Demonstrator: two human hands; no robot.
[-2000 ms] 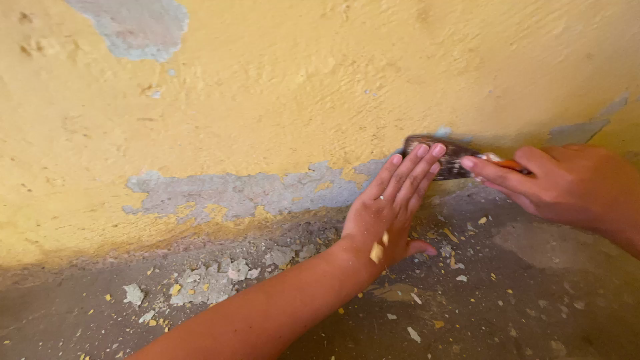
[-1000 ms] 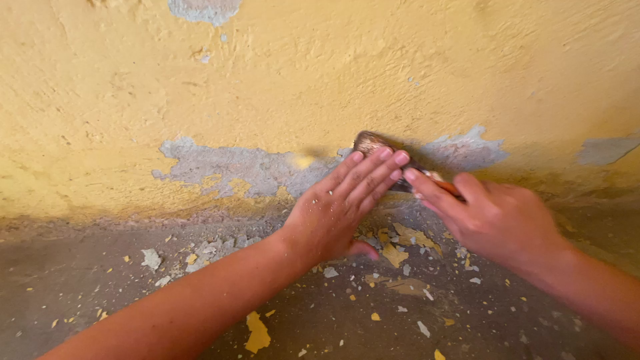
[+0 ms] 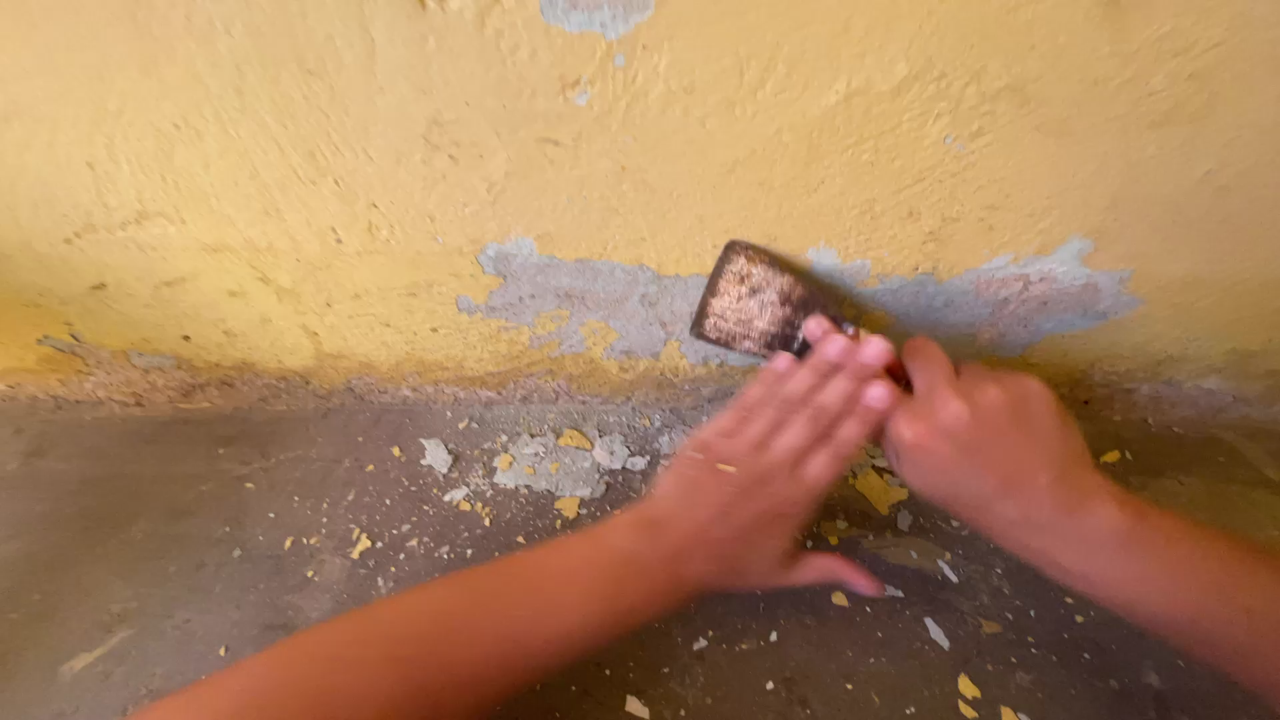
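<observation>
My right hand (image 3: pixel 990 440) grips the handle of a paint scraper (image 3: pixel 757 300), whose worn metal blade points up and left against the yellow painted wall (image 3: pixel 700 150). Flat, with fingers stretched and thumb apart, my left hand (image 3: pixel 765 470) rests its fingertips on the scraper near the base of the blade. Most of the handle is hidden by the fingers. Behind the blade runs a bare grey patch (image 3: pixel 590 295) with ragged paint edges, and it continues to the right as a grey and pinkish patch (image 3: pixel 1030 290).
Paint flakes (image 3: pixel 555 465) in grey and yellow lie along the foot of the wall and scattered over the dark floor (image 3: pixel 330 480). A crumbly edge (image 3: pixel 250 385) marks where wall meets floor. Higher up is another bare patch (image 3: pixel 598 14).
Bare grey wall now shows right of the scraper, where yellow paint was two seconds ago. Both hands and the scraper have moved left along the wall. The view has shifted.
</observation>
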